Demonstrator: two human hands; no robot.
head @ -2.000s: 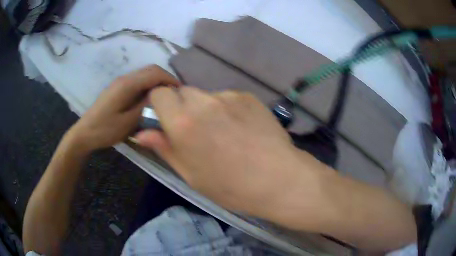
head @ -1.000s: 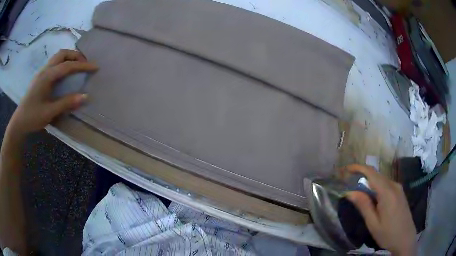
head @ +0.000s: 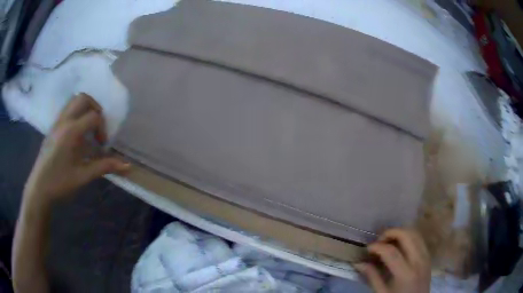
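A taupe garment panel [head: 258, 131] lies flat, with a dark straight fold [head: 275, 86] along its length and a thin pale line near its near edge. A tan card strip [head: 229, 213] shows along that edge, partly beyond the cloth. My left hand [head: 77, 151] is at the panel's near left corner, thumb on the strip's left end, other fingers curled; blur hides whether it grips. My right hand [head: 401, 260] has its fingers closed on the strip's right end, by the panel's near right corner.
The white pressing table [head: 69, 91] has a brown scorched area and a pale patch [head: 461, 205] at right. A dark, blurred object, probably the iron on its rest [head: 502, 229], is at the right edge. A frayed thread strip [head: 86, 50] lies at left. A red item [head: 486, 43] is far right.
My right hand has let go of the iron and moved to the strip's right end. My left hand has moved down off the cloth to the near left corner. The panel appears slightly further right.
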